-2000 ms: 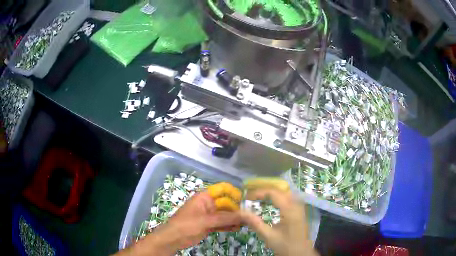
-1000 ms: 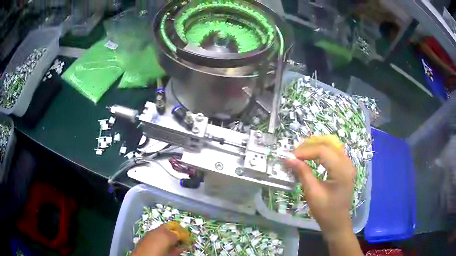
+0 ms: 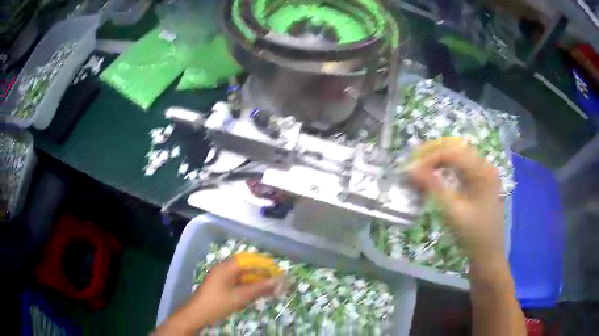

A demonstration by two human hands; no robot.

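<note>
The frame is blurred. My right hand (image 3: 463,187), with yellow-orange finger cots, is at the right end of the silver pneumatic slide (image 3: 309,187), beside the insertion head (image 3: 364,177). Its fingertips are close together; whether they hold a workpiece cannot be told. My left hand (image 3: 240,289), also with finger cots, is low over the front parts bin (image 3: 177,279), which is full of white-and-green workpieces (image 3: 322,302). Its fingertips are near a blurred whitish part, and its grip on it is unclear.
The bowl feeder (image 3: 302,79) with green pieces stands behind the slide. The right-hand parts bin (image 3: 506,216) is beside the head, with a blue lid (image 3: 540,236) further right. Green bags (image 3: 148,72), loose white parts (image 3: 159,149) and a red stool (image 3: 77,262) are left.
From the front bin, my right hand has moved up to the insertion head, then slightly right of it. My left hand has stayed over the front bin. The camera view has shifted.
</note>
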